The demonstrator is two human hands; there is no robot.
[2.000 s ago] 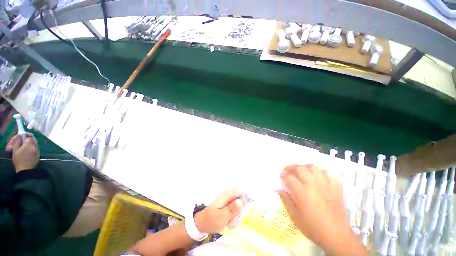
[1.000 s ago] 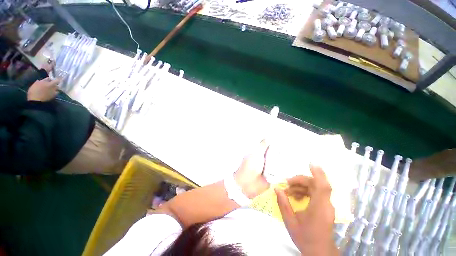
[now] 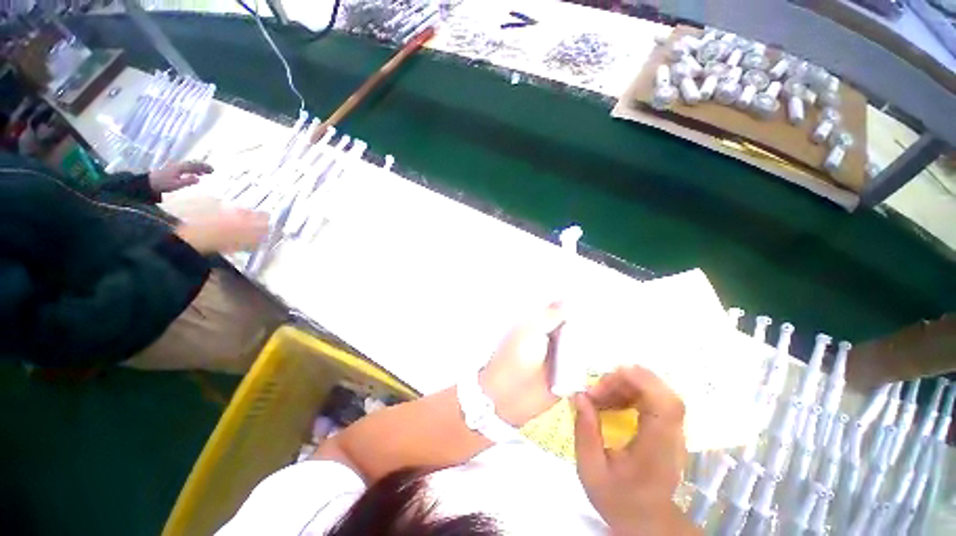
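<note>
My left hand (image 3: 516,369) is curled around a slim handheld device, whose pale body shows beside the fingers. Its white head (image 3: 569,239) points away towards the belt; glare hides the part between. My right hand (image 3: 634,434) is just right of it, with thumb and forefinger bent close together over a yellow label sheet (image 3: 549,430). Whether a label is between the fingertips cannot be told. A pale sheet (image 3: 687,314) lies behind my right hand. Rows of grey and white devices (image 3: 823,419) lie at the right.
A green belt (image 3: 493,157) runs beyond the bench. Across it are white cylindrical parts on cardboard (image 3: 639,99) and small loose parts. A yellow crate (image 3: 246,429) is at my left. A co-worker's hands (image 3: 225,225) are near more devices (image 3: 304,178). A brown stick (image 3: 377,79) crosses the belt.
My left hand has come around a device, and my right hand has drawn back to the yellow sheet's edge. The co-worker's hands have moved right over the bench. The view has shifted.
</note>
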